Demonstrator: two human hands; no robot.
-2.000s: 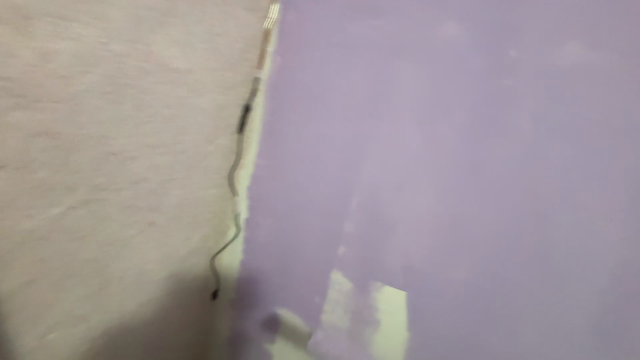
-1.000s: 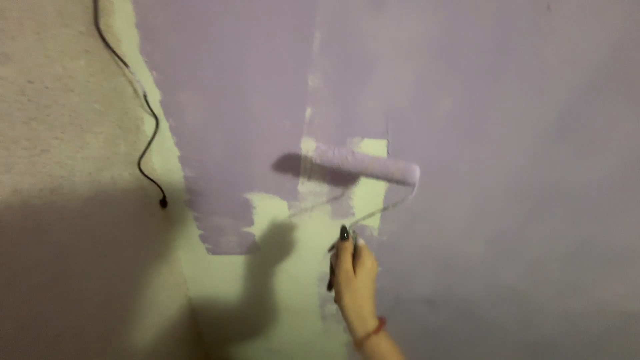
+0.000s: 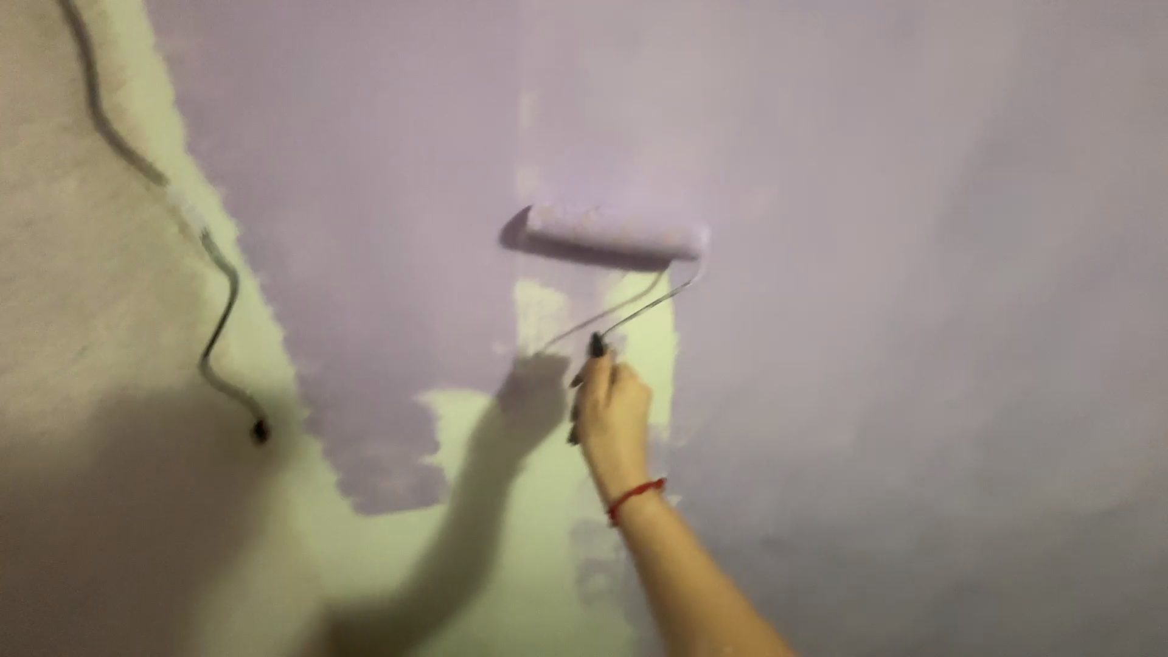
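Observation:
My right hand [image 3: 613, 401], with a red bracelet at the wrist, is closed around the handle of a paint roller; the handle is mostly hidden by the fingers. The roller's thin wire frame runs up and right from the hand. Its purple-coated sleeve [image 3: 619, 232] lies nearly level, slightly lower at the right end, against or very near the purple painted wall [image 3: 867, 274]. Just under the sleeve, pale green patches [image 3: 650, 356] show between purple areas. My left hand is out of view.
A dark cable [image 3: 224, 310] hangs down the beige wall surface [image 3: 82, 301] at left and ends in a small dark tip. A pale green strip [image 3: 274, 338] runs between beige and purple. Pale green wall [image 3: 511, 575] spreads across the lower middle. Shadows of the arm and roller fall leftward.
Two seconds ago neither hand was in view; my right hand with the roller showed one second ago. Since then the roller has moved up the wall, above the pale green patches it partly covered.

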